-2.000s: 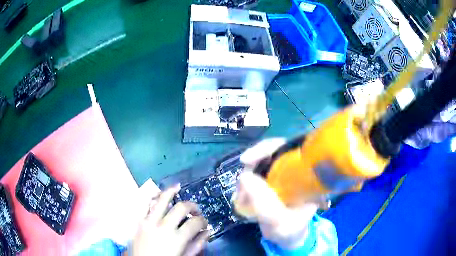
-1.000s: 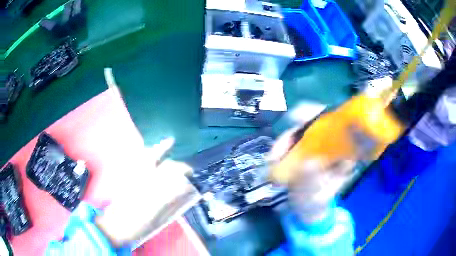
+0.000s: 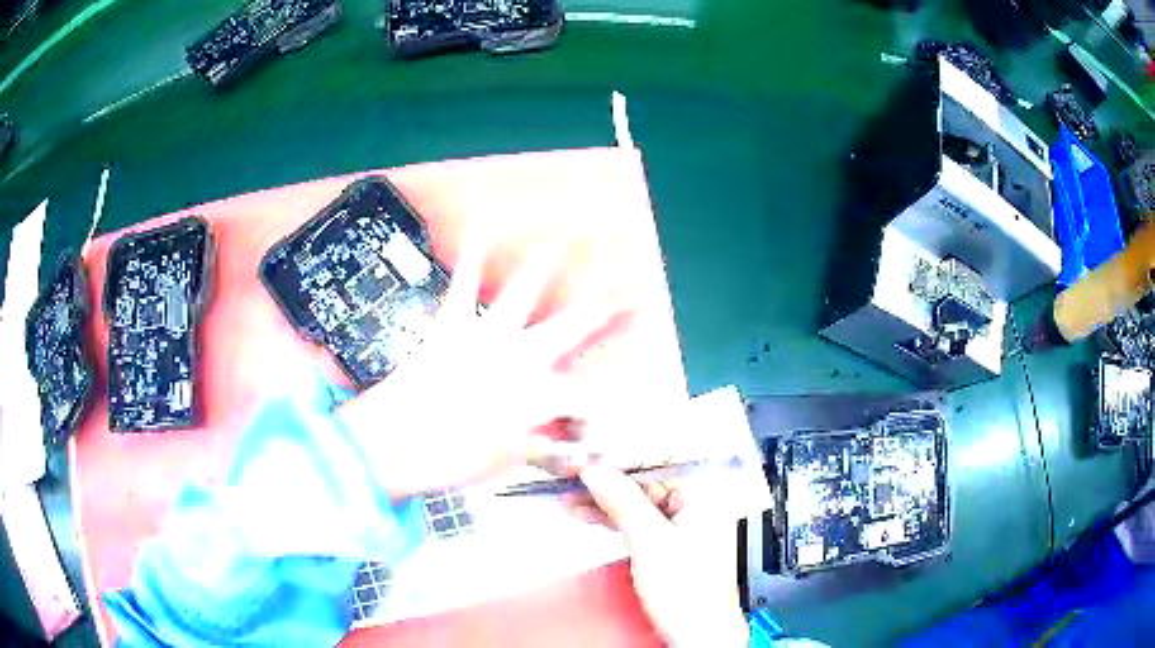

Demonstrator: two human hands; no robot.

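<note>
My left hand (image 3: 475, 367) is overexposed and spread over the pink mat, its thumb side close to my right fingertips. My right hand (image 3: 665, 551) pinches thin dark tweezers (image 3: 532, 486), which lie roughly level above a white card (image 3: 545, 551) with printed grids. Whether my left hand touches the tweezers is hard to tell. A circuit board in a black housing (image 3: 861, 491) lies on the dark fixture (image 3: 811, 420), right of my right hand. The orange screwdriver (image 3: 1108, 291) is at the right edge with no hand on it.
The pink mat (image 3: 545, 190) holds several boards in housings, one (image 3: 361, 279) beside my left hand. The screw feeder (image 3: 956, 241) stands at the right, with a blue bin (image 3: 1083, 209) behind it. More units (image 3: 471, 23) lie along the far side.
The view has swung left. My right hand has let go of the screwdriver and now holds the tweezers over the card. Both hands have moved from the fixture to the mat side.
</note>
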